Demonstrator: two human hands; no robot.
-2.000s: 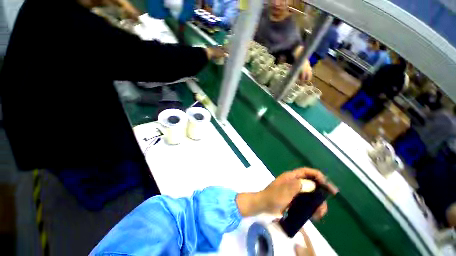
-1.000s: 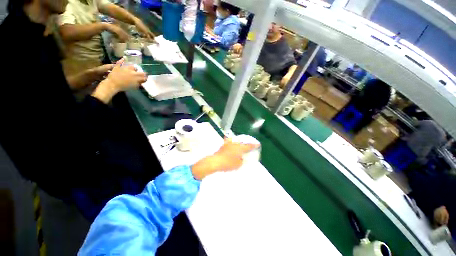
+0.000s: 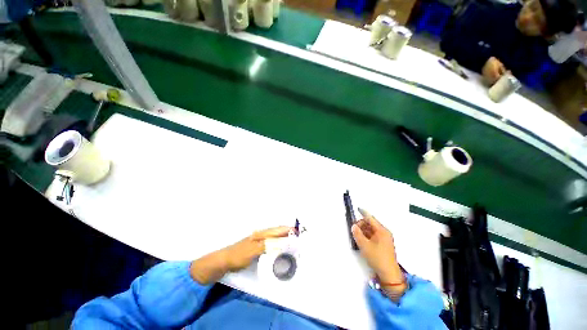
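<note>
My left hand (image 3: 248,250) holds a cream dryer head housing (image 3: 277,265) close to me on the white bench; its ring end with a dark central hole faces up. Small dark and red lead wires (image 3: 297,228) stick out at its top by my fingertips. My right hand (image 3: 376,242) grips a narrow glossy black handle part (image 3: 349,216), which points away from me, apart from the housing. The far end of the housing and my left thumb are hard to make out.
A waiting cream head (image 3: 78,159) with trailing wires stands at the left. Black handle parts (image 3: 479,277) lie in a pile at the right. A cream head with a black handle (image 3: 444,165) lies on the green belt (image 3: 289,116). A person sits across the belt.
The view has swung right and down. My left hand has moved from the bench's left part, back near me. My right hand has come into view with a black part.
</note>
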